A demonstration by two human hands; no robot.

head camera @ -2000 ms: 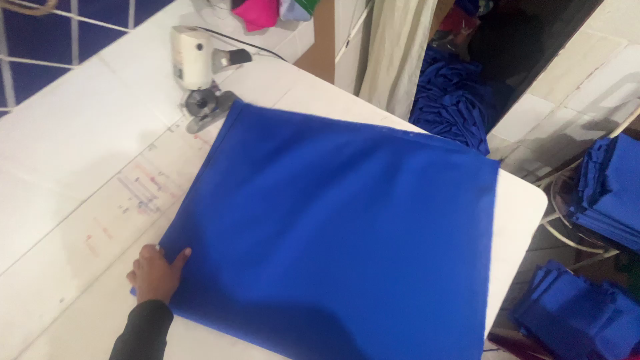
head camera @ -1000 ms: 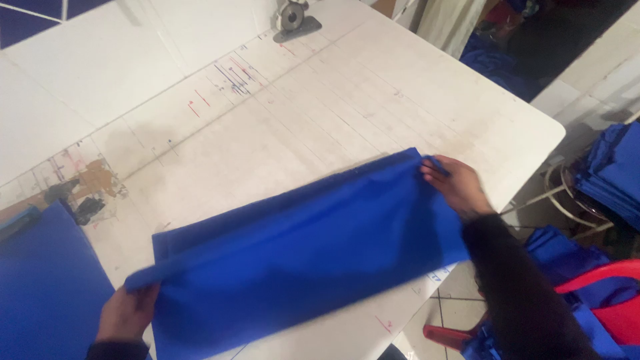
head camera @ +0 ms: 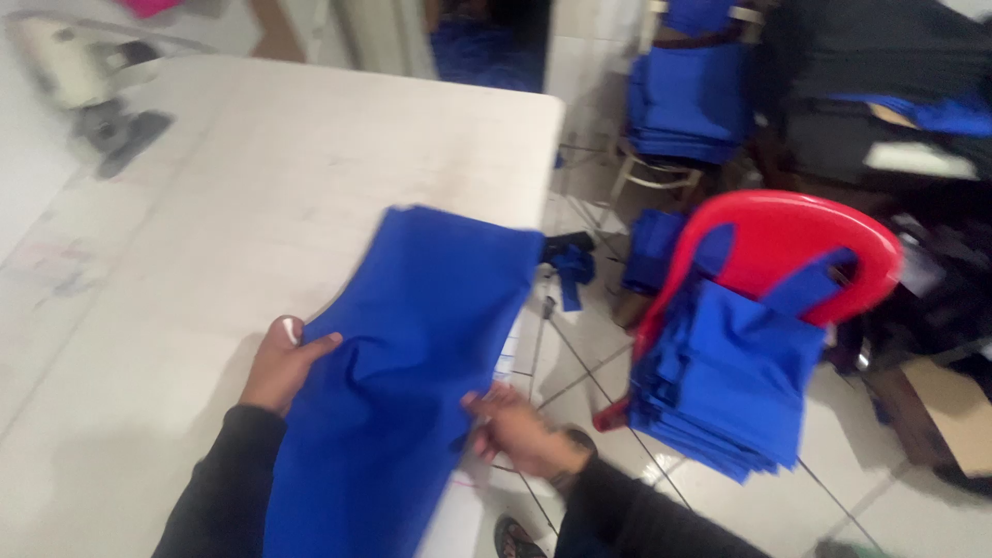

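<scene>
A folded length of blue fabric point(head camera: 418, 310) lies along the near right part of the white table point(head camera: 294, 139), its far end close to the right edge. My left hand point(head camera: 287, 360) grips its left edge, thumb on top and the other fingers hidden beneath. At the opposite edge, my right hand point(head camera: 519, 430) pinches the fabric between thumb and fingers, slightly blurred. Both arms wear black sleeves.
An electric cloth cutter point(head camera: 85, 85) stands at the table's far left. Right of the table, a red plastic chair point(head camera: 775, 209) holds stacked blue fabric pieces point(head camera: 744, 364). Behind it, another chair bears a blue stack point(head camera: 686, 101). A cardboard box point(head camera: 945, 411) sits at the far right.
The blue fabric lay wide over the table at first, then narrower between both hands; now it runs lengthwise toward the far right corner. The view has swung right, bringing the red chair fully in.
</scene>
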